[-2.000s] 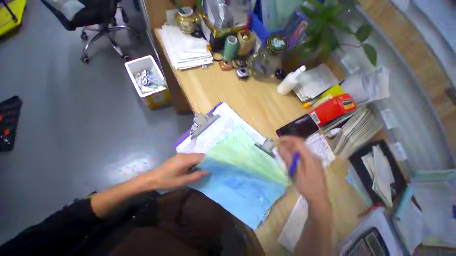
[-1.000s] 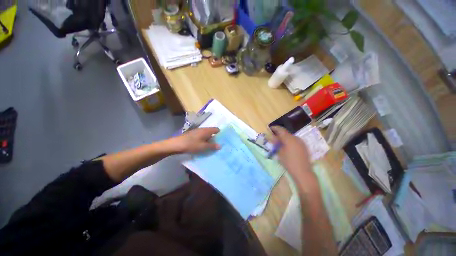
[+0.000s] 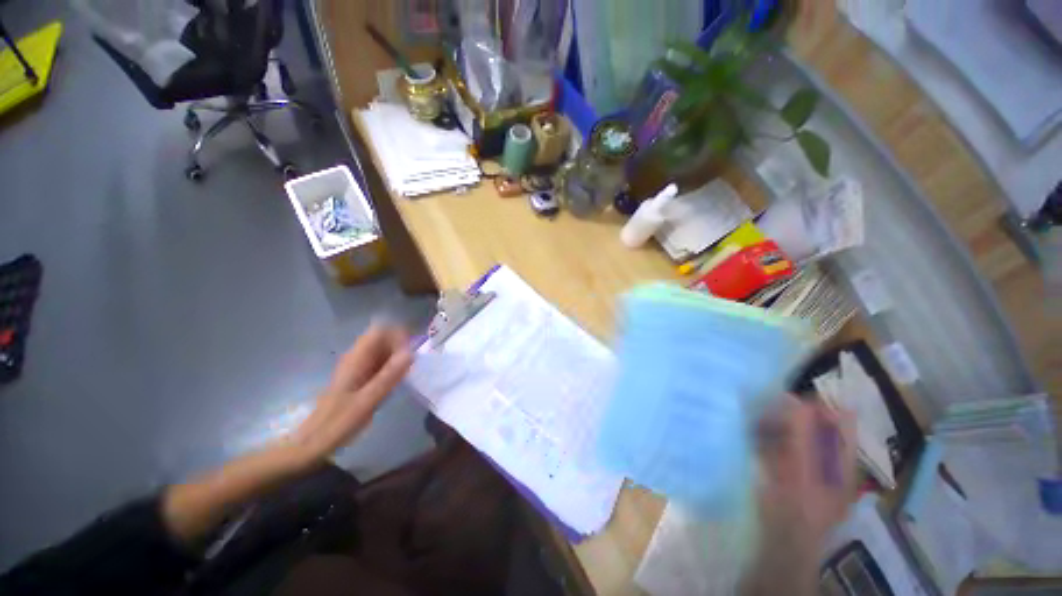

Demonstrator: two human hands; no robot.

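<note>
My right hand [image 3: 804, 466] is blurred and holds the blue form sheets [image 3: 687, 396], with a pale green edge showing behind them, raised over the right part of the desk. A purple-blue blur beside its fingers looks like the pen [image 3: 829, 452]. My left hand [image 3: 370, 378] is at the left edge of the clipboard, slightly blurred; whether its fingers touch the sheets I cannot tell. The clipboard [image 3: 498, 277] lies on the desk edge, its silver clip [image 3: 457, 317] at the upper left, holding white printed sheets [image 3: 524, 390].
On the desk are a white paper stack [image 3: 413, 151], jars, a white bottle [image 3: 649, 217], a red-yellow box [image 3: 745, 270], a plant [image 3: 728, 116] and a dark tray [image 3: 903, 402] with papers. A calculator [image 3: 856, 573] is at lower right. A white bin [image 3: 332, 215] stands on the floor.
My right hand has lifted the blue and green forms off the clipboard and moved them right, uncovering the white sheets. My left hand has moved left and down, off the forms.
</note>
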